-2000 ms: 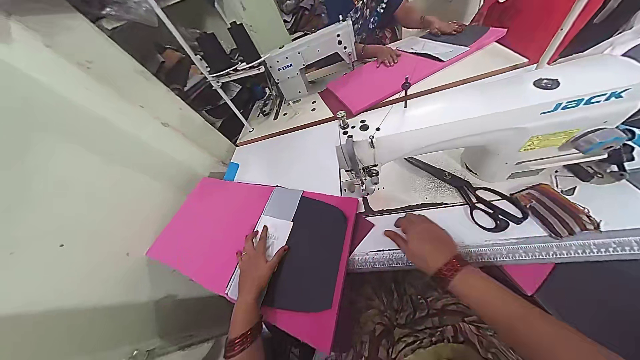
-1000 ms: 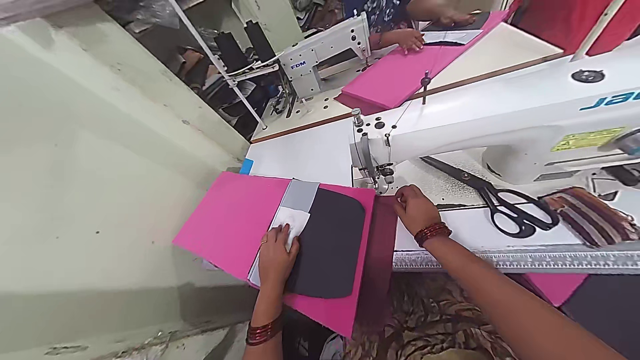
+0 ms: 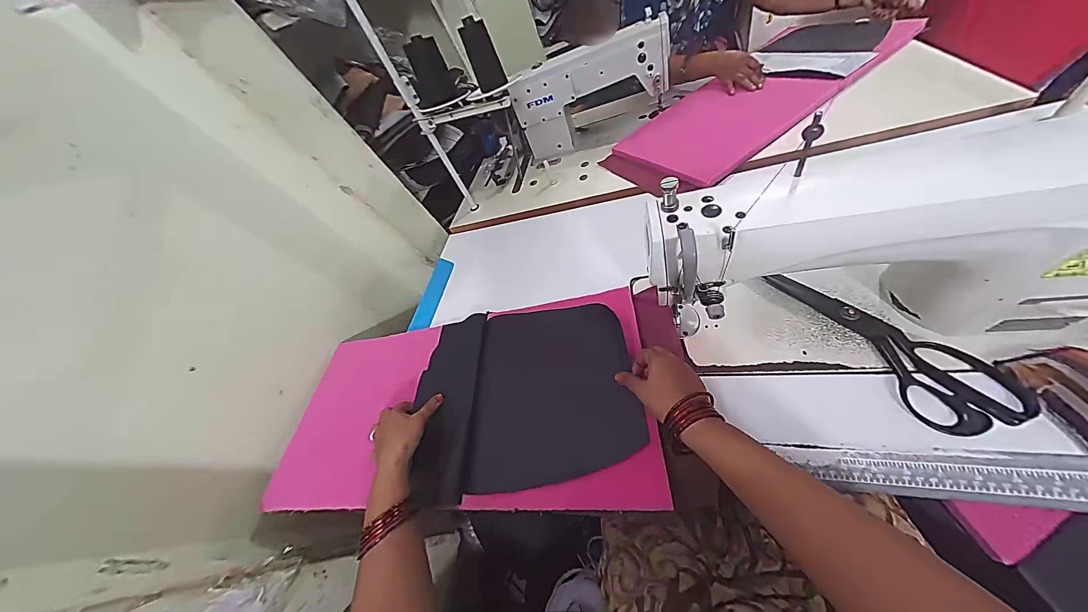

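Note:
A pink fabric panel [image 3: 357, 408] lies at the left end of the sewing table, with a dark grey fabric piece [image 3: 552, 399] on top of it. A fold or flap runs across the grey piece near its left side. My left hand [image 3: 404, 429] rests at the grey piece's left edge, fingers apart. At its right edge is my right hand [image 3: 659, 382], thumb and fingertips close together; whether they pinch the fabric is unclear. Just beyond that hand stands the needle end of a white sewing machine [image 3: 850, 212]. Maroon fabric [image 3: 659, 327] shows under the panel's right side.
Black-handled scissors [image 3: 901, 348] lie on the machine bed. A metal ruler [image 3: 935, 476] runs along the table's front edge. A wall [image 3: 187, 255] stands close on the left. Across the table, a co-worker's hand [image 3: 733, 70] touches pink fabric [image 3: 714, 127] beside another sewing machine [image 3: 548, 106].
The white and light grey strip seen under my left hand is no longer visible; dark grey fabric with a fold shows there. My right hand has moved from beside the needle area onto the grey piece's right edge.

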